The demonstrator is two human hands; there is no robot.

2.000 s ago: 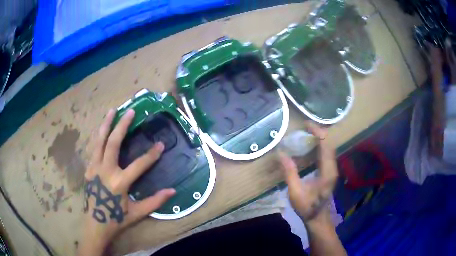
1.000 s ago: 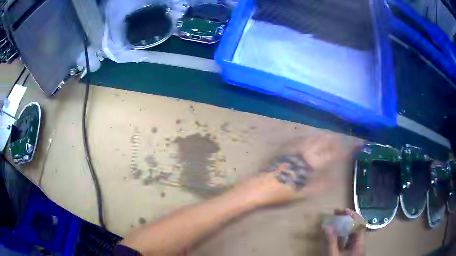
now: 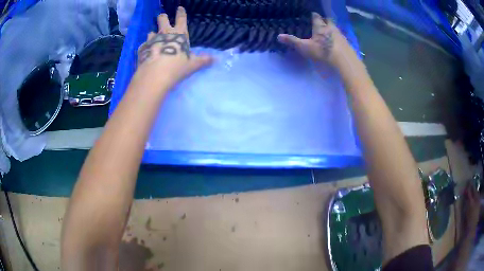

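Observation:
A blue crate [image 3: 249,160] with a pale bottom stands across the green strip in front of me. Rows of nested black inserts [image 3: 239,26] fill its far part. My left hand [image 3: 169,50] is at the left end of the near row, fingers spread over the inserts. My right hand [image 3: 320,45] is at the right end of that row, thumb pointing inward, fingers apart. The fingertips are partly lost against the dark inserts, and I see no piece held clear in either hand. The glue bottle does not show.
A green housing [image 3: 353,227] lies on the cardboard [image 3: 233,217] under my right forearm, with another [image 3: 439,204] further right. More housings [image 3: 90,84] and a clear bag [image 3: 18,140] are beyond the bench at left. Another person's hand [image 3: 469,204] shows at far right.
The view has turned to the crate. Both hands have moved from the bench into it. The bottle seen earlier in my right hand is no longer there.

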